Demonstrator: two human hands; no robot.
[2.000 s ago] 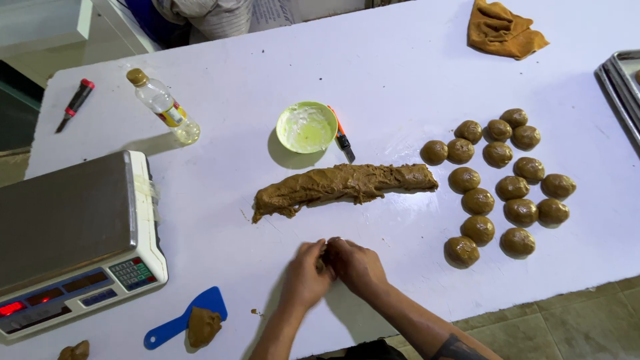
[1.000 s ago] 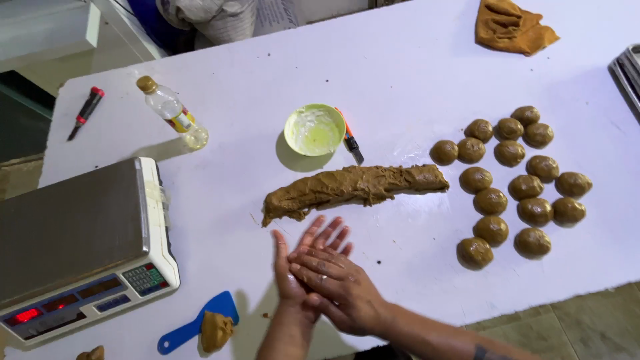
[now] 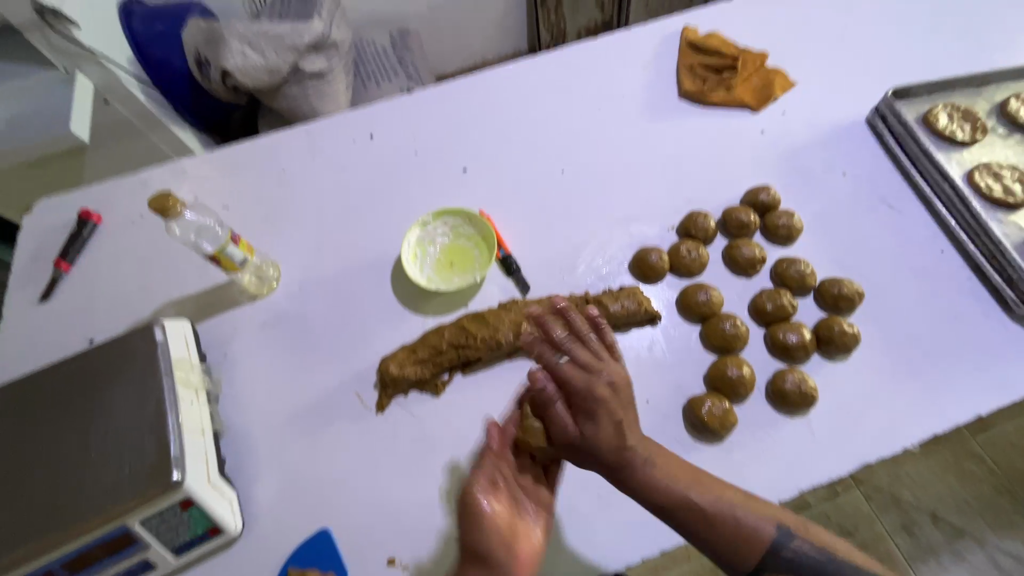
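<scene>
A piece of brown dough (image 3: 530, 430) sits between my two palms, in front of the dough log. My left hand (image 3: 508, 488) is below it, palm up and blurred. My right hand (image 3: 588, 384) lies over the dough, fingers stretched forward across the view of the log. The thick brown dough log (image 3: 464, 340) rests on the white table, its left end ragged. Right of my hands lie several smooth, shiny dough balls (image 3: 724, 333) in loose rows. Beyond the log stands a light green bowl (image 3: 448, 250) with whitish residue.
An orange-and-black cutter (image 3: 506, 252) lies beside the bowl. Leftward are a clear bottle (image 3: 228, 248), a red-and-black tool (image 3: 72, 252), a digital scale (image 3: 200, 448) and a blue scraper (image 3: 314, 552). An orange cloth (image 3: 728, 72) lies at the back, stacked metal trays (image 3: 920, 176) with flattened dough rounds at right.
My palms, pressed together one second ago, are now parted around a visible piece of dough. The view has shifted, showing more of the trays.
</scene>
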